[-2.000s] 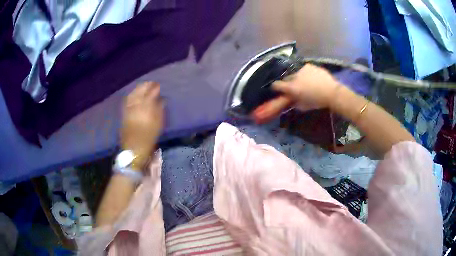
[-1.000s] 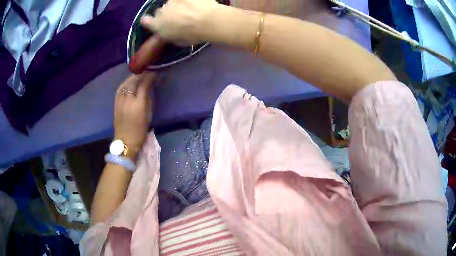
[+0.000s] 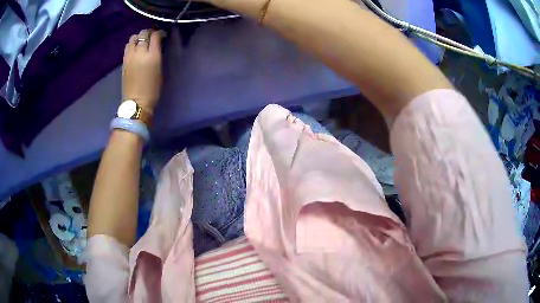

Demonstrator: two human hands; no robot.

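The dark purple garment (image 3: 71, 56) lies on the pressing table (image 3: 237, 74) at the upper left, with its pale lining-like layer (image 3: 29, 35) showing at the far left. The steam iron (image 3: 177, 10) is cut off by the top edge; its curved metal rim shows. My left hand (image 3: 142, 68) lies with its fingertips at the garment's near edge, just left of and below the iron; whether it pinches cloth cannot be told. My right arm reaches to the iron, but the right hand itself is beyond the top edge.
A pale cord (image 3: 450, 44) runs from the top toward the right edge. Pale blue pieces (image 3: 515, 29) lie at the upper right. White rolls (image 3: 62, 225) and scraps are below the table's front edge at the left.
The iron has moved from the right across to the garment, then farther up, partly out of view. My left hand has moved up and left onto the garment's edge.
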